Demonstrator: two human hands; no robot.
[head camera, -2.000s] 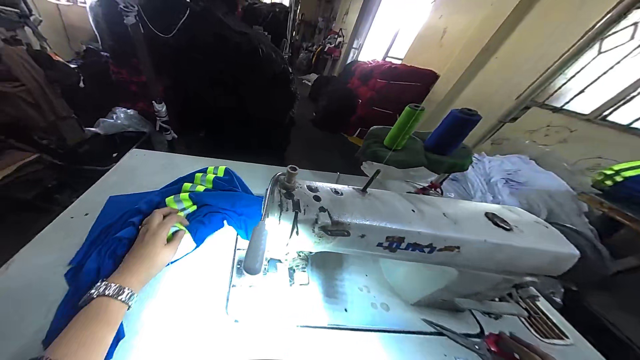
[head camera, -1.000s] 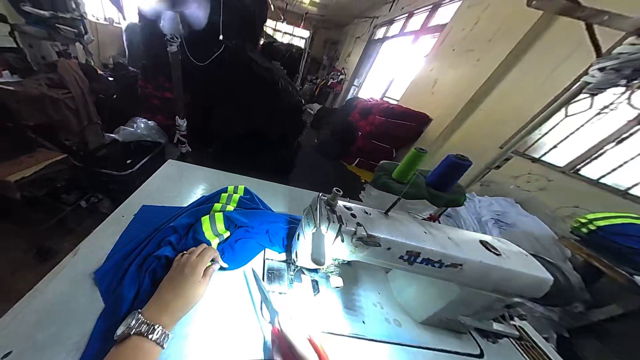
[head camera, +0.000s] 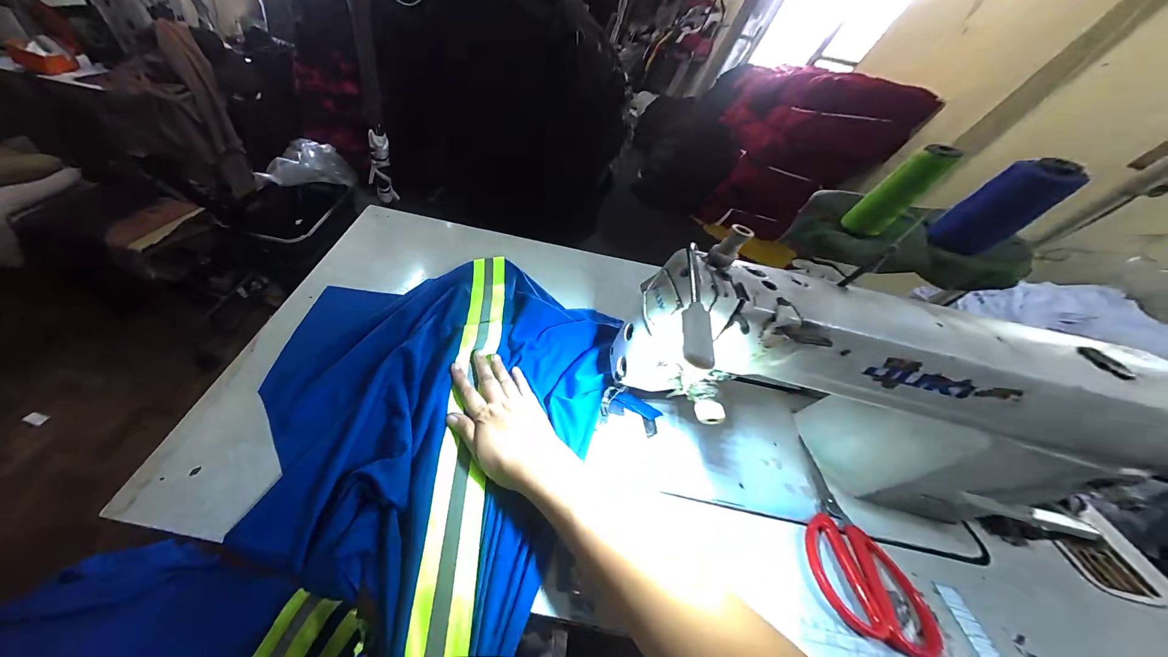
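My right hand (head camera: 509, 432) lies flat, fingers spread, on the yellow-green and grey reflective tape (head camera: 449, 538) of a blue garment (head camera: 374, 420). The garment is spread over the left part of the machine table, partly draped past its near edge. Its right side reaches the needle area of a white Juki sewing machine (head camera: 912, 356), where a small blue fabric end (head camera: 636, 404) shows. My left hand is out of view. Red-handled scissors (head camera: 871, 584) lie on the table below the machine arm, with nothing gripping them.
Green (head camera: 902, 190) and blue (head camera: 1008, 205) thread cones stand behind the machine. A ruler-like strip (head camera: 967, 620) lies right of the scissors. A dark red bundle (head camera: 812, 137) is beyond the table, and a black basket with a clear plastic bag (head camera: 308, 164) stands at the left.
My left hand, which was on the garment, has left the view; my right hand now rests there. The red-handled scissors, earlier near the needle area, now lie farther right. More of the garment's tape shows.
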